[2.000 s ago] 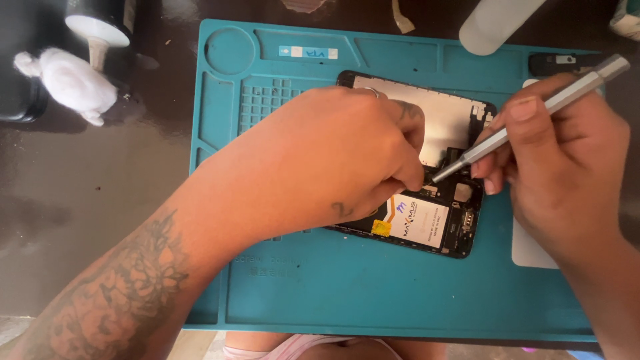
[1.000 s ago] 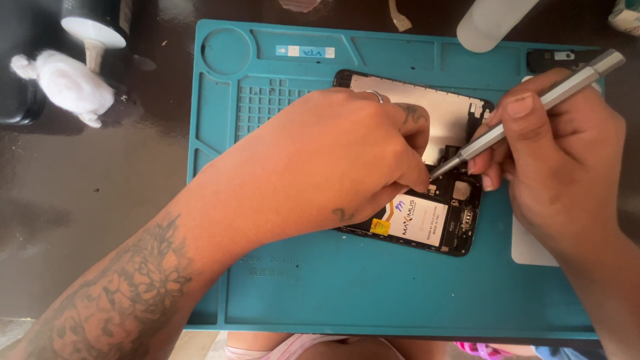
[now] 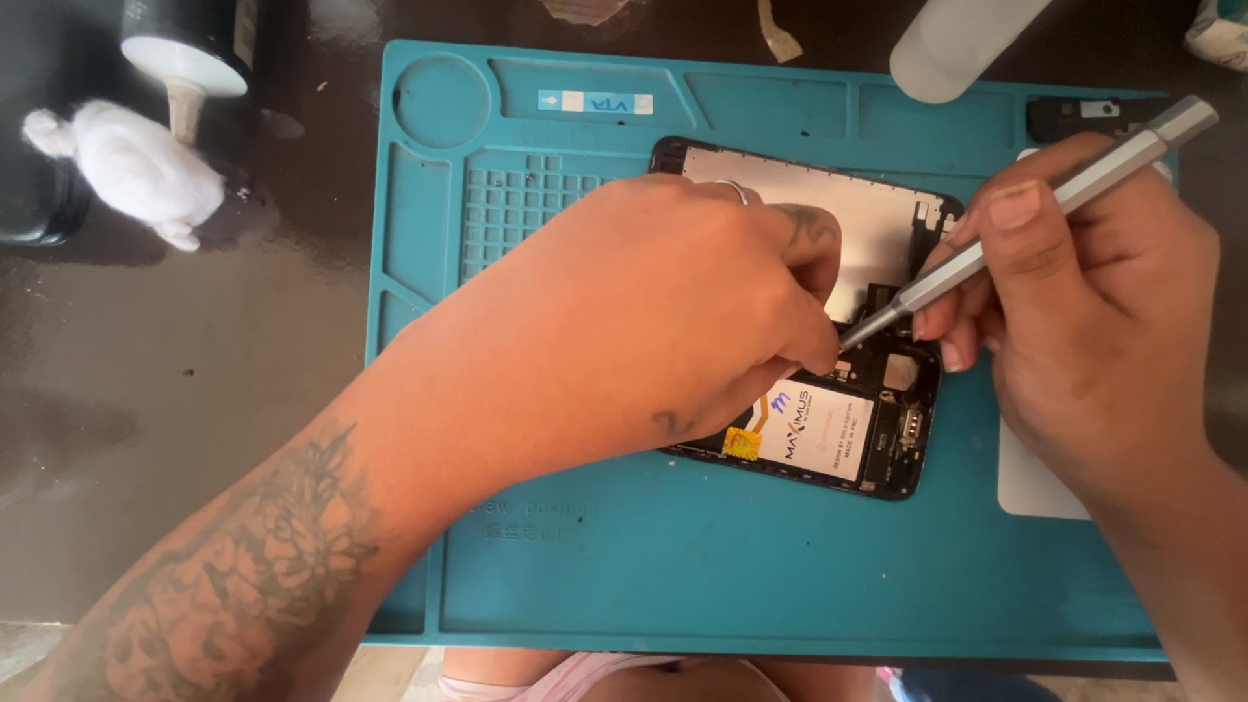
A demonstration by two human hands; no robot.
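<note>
An opened smartphone (image 3: 892, 429) lies on a teal silicone repair mat (image 3: 780, 575), its display assembly (image 3: 868, 234) folded out above the battery side. A battery (image 3: 819, 429) with a printed label and a yellow sticker sits in the housing. My right hand (image 3: 1092, 253) holds a silver precision screwdriver (image 3: 1053, 214) like a pen, its tip down at the phone's upper inner edge, beside my left fingertips. My left hand (image 3: 682, 292) rests across the phone with fingers bent and thumb and fingertips close together; whether they pinch anything is hidden.
At the upper left stand a dark container (image 3: 185, 49) with a white end and a piece of cotton wool (image 3: 146, 175). A whitish cylinder (image 3: 960, 44) lies over the mat's top edge. A small black part (image 3: 1072, 115) is at upper right, and a white flat panel (image 3: 1038, 473) lies partly under my right hand.
</note>
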